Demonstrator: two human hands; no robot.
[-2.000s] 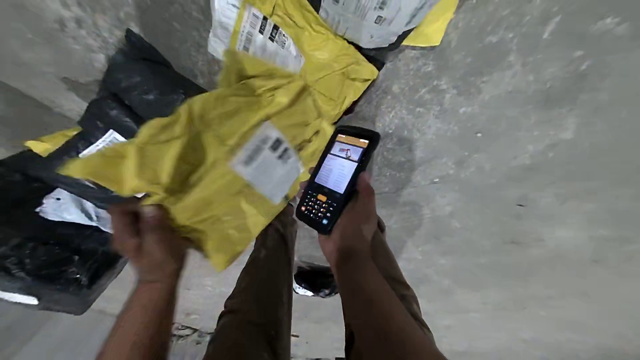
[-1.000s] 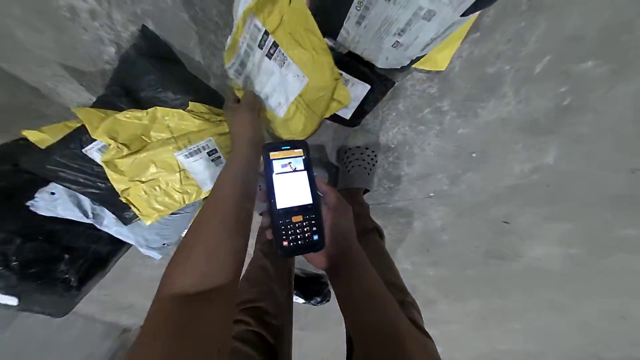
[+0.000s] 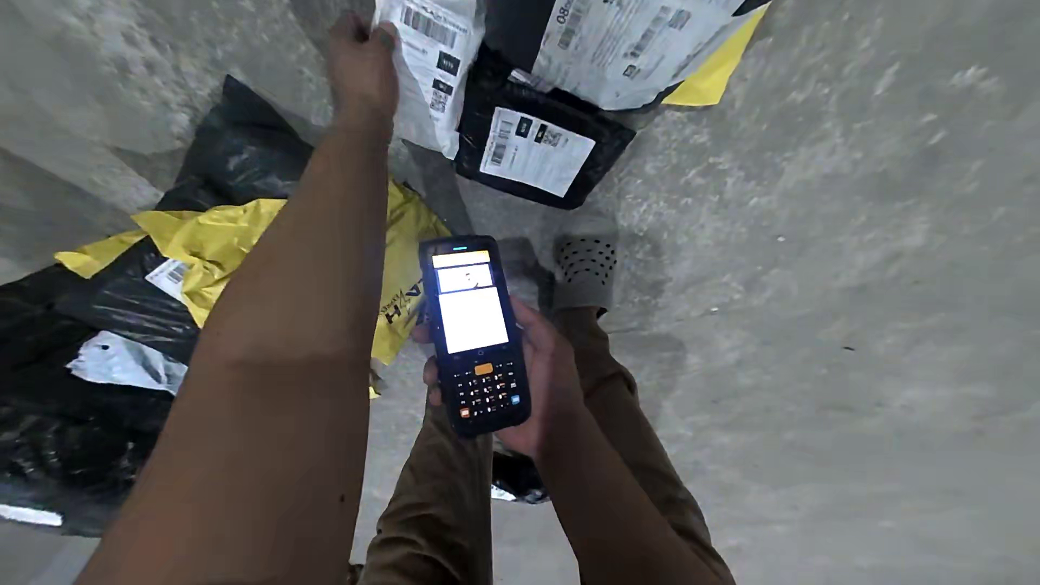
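My right hand (image 3: 536, 374) holds a black handheld barcode terminal (image 3: 481, 325) with its lit screen and keypad facing up. At the top, my left hand (image 3: 363, 69) grips the left edge of a white plastic mailer (image 3: 429, 73) that bears a printed label. Right beside that mailer lies a black plastic-wrapped parcel (image 3: 540, 146) with a white label. Under and beside my left forearm are a yellow plastic mailer (image 3: 221, 236) and, close to the terminal, another yellow stretch of mailer (image 3: 405, 268), partly hidden.
Black plastic parcels (image 3: 89, 406) are heaped on the concrete floor at the left, with a torn white piece (image 3: 126, 363) on them. A large white-labelled mailer (image 3: 634, 49) lies at the top over a yellow one (image 3: 719, 65). My shoe (image 3: 587, 272) stands below the black parcel.
My left hand has moved up from a yellow mailer to the white one. The yellow mailer it held two seconds ago lay on the left heap one second ago. The terminal stays in my right hand.
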